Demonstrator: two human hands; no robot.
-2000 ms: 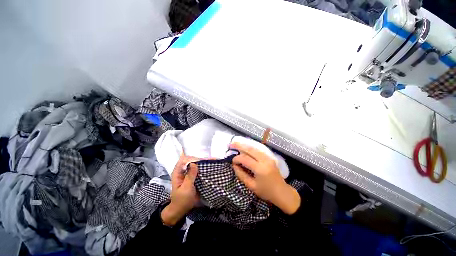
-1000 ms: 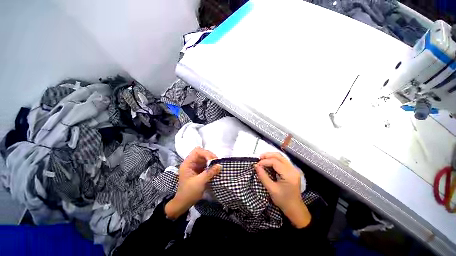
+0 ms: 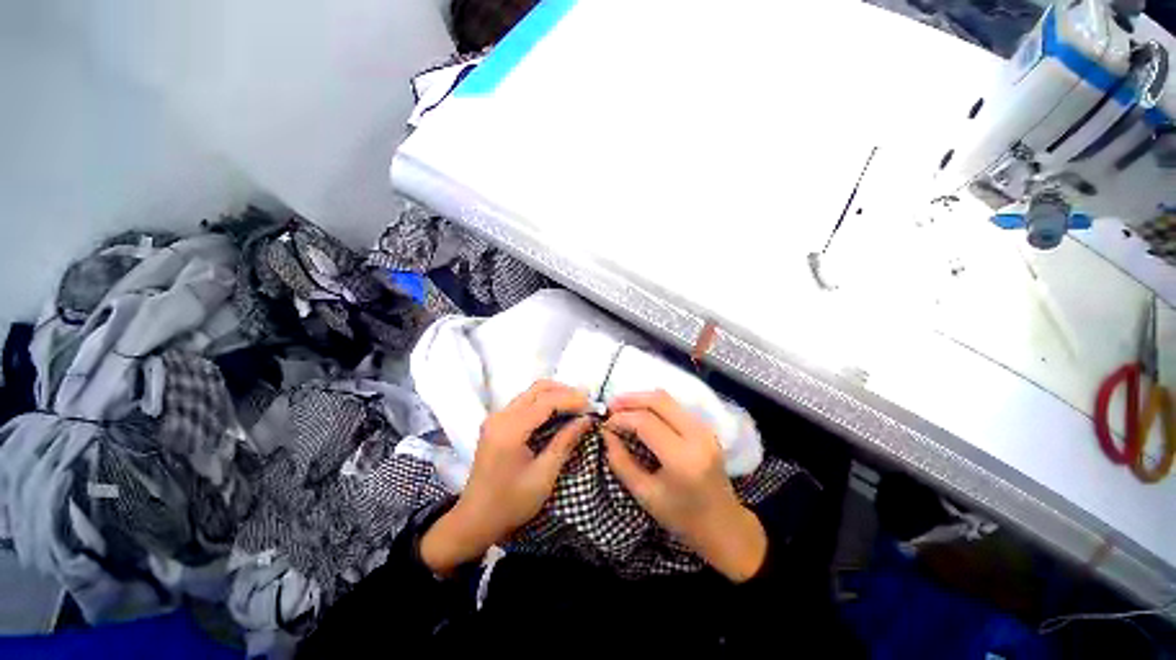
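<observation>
A checked garment [image 3: 596, 505] with white lining [image 3: 516, 346] lies over my lap, in front of the table edge. My left hand [image 3: 522, 454] and my right hand [image 3: 664, 467] are close together at its dark-bound edge, each pinching the cloth. The fingertips nearly meet, and the bit of edge between them is mostly hidden. The checked cloth hangs below the hands, and the white lining lies above and behind them. A dark strip runs up across the lining.
The white table [image 3: 645, 142] has a measuring-tape front edge. The sewing machine head [image 3: 1077, 116] is at upper right, with red and yellow scissors [image 3: 1135, 419] below it. A pile of grey, white and checked garments [image 3: 168, 426] lies at left beside the white wall.
My hands were apart, holding the dark-bound edge stretched between them; now they are together and the edge is bunched. The view has also shifted slightly.
</observation>
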